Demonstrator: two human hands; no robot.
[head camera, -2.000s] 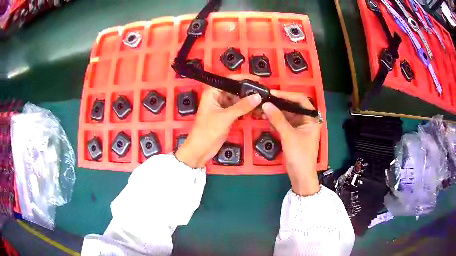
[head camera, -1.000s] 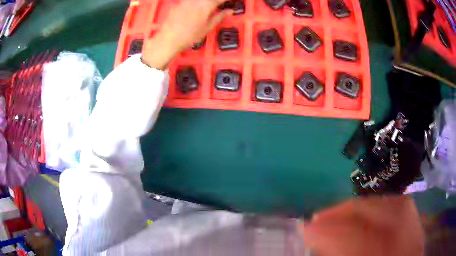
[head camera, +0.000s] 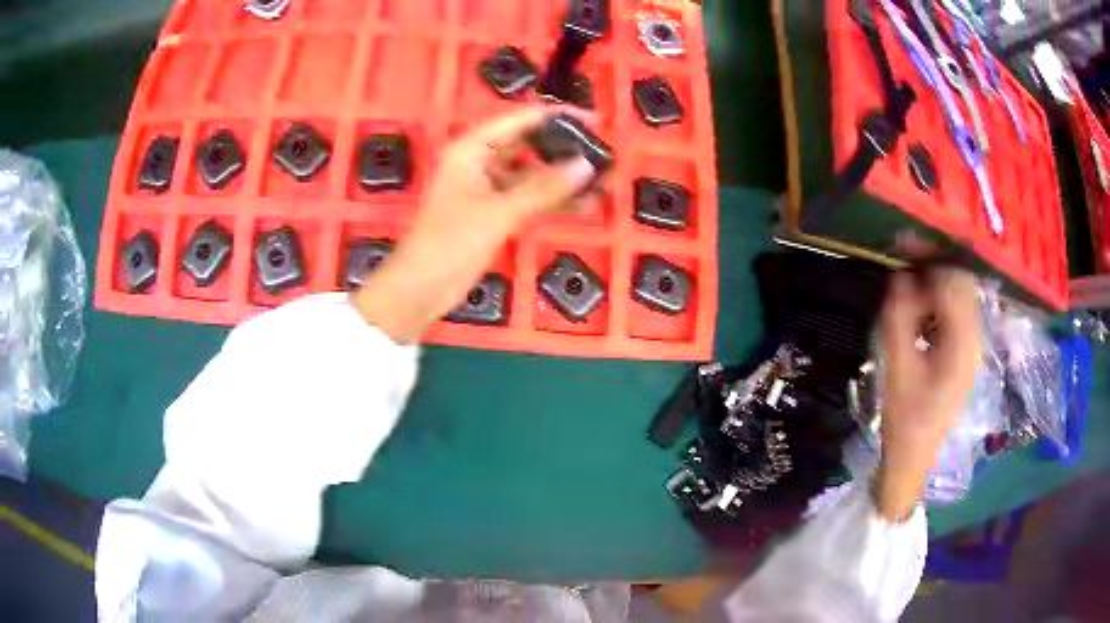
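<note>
The orange-red tray (head camera: 426, 319) lies on the green top, with dark watch bodies (head camera: 573, 285) in many pockets. My left hand (head camera: 469, 201) is over the tray's right half and grips a watch body (head camera: 572, 142) between thumb and fingers; no strap shows on it. A watch with a black band (head camera: 565, 69) lies across pockets just beyond it. My right hand (head camera: 928, 365) is blurred, right of the pile of black straps (head camera: 828, 310), in front of the clear plastic bags; what its fingers hold cannot be made out.
Shiny buckles (head camera: 757, 402) show at the pile's near edge. A second tray (head camera: 1022, 231) with black and coloured-strap watches stands raised at the upper right. Silver watch bodies (head camera: 661, 34) sit in the main tray's top row. A crumpled clear bag (head camera: 37, 292) lies at the left edge.
The strapped watch has left my hands. My left hand now holds a strapless watch body. My right hand has moved from the tray, past the lower edge, to the right beside the strap pile.
</note>
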